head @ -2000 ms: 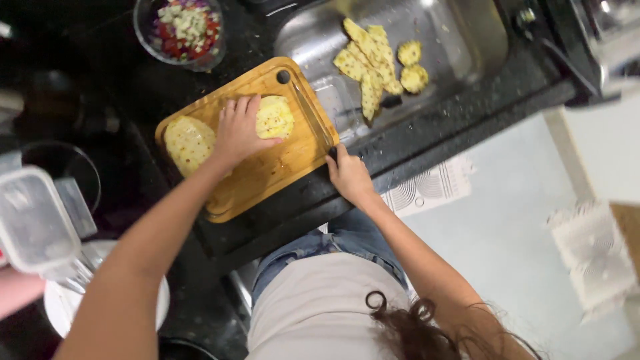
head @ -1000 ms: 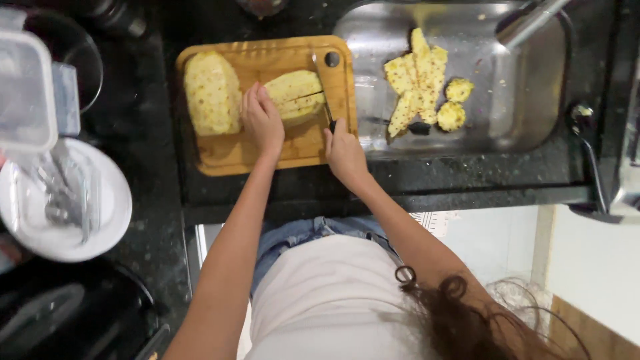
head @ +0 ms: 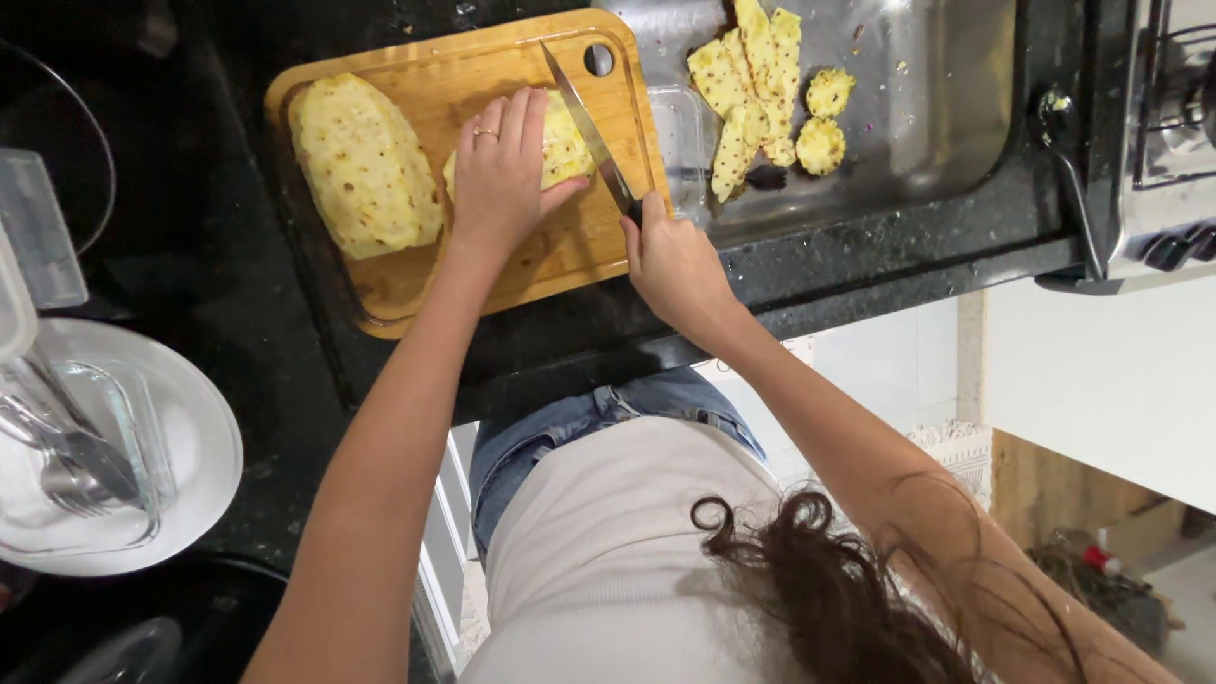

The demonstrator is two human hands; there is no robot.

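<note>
A wooden cutting board lies on the dark counter, its right edge at the sink. On its left side rests a large peeled pineapple piece. My left hand presses on a second peeled pineapple piece, covering much of it. In my right hand is the black handle of a kitchen knife; its blade slants up and left, just right of the second piece. Whether the blade touches the fruit I cannot tell.
Pineapple peel strips and two round end slices lie in the steel sink. A clear plastic container is partly under the board. At left stands a white plate with cutlery and a glass dish. A stove borders the right.
The knife, over the second piece a second ago, now lies to its right, the blade slanting. My left hand stays on the fruit. The view has shifted.
</note>
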